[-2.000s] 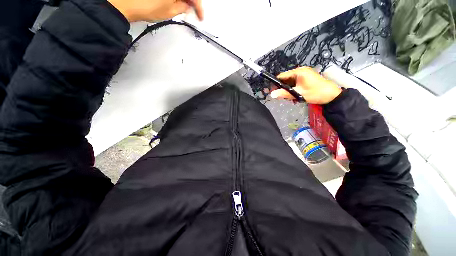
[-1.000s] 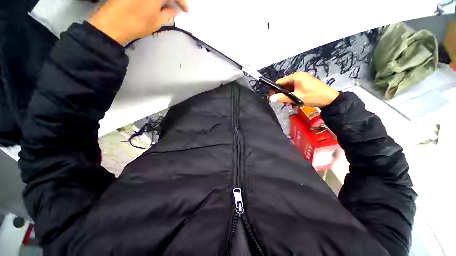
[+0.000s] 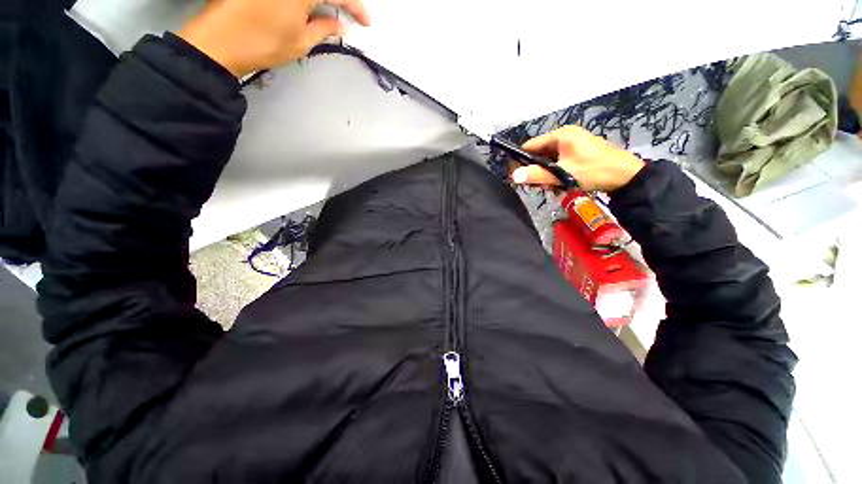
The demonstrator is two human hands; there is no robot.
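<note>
My right hand [image 3: 581, 159] is closed around the black handles of the shears [image 3: 531, 161], right of centre. The silver blades run up and left to the near edge of the white paper pattern [image 3: 567, 47] and are mostly hidden. A thin dark fabric edge [image 3: 416, 92] shows along the pattern's edge, with frayed bits near its left end. My left hand [image 3: 274, 33] is at the top left, partly cut off by the frame. Its fingers are bent at the pattern's edge; whether they pinch the paper or fabric I cannot tell.
The white table [image 3: 312, 132] lies under the pattern. Black trimmings [image 3: 652, 113] lie in a heap beyond the shears, beside an olive cloth [image 3: 770, 118]. A red box [image 3: 600, 274] and a red-orange container [image 3: 595, 217] stand below my right hand. Dark fabric [image 3: 47, 123] lies at the far left.
My left hand has moved a little left from its first position. My right hand stays on the shears. The view has shifted, so the blue-rimmed can is gone and more of the red items shows.
</note>
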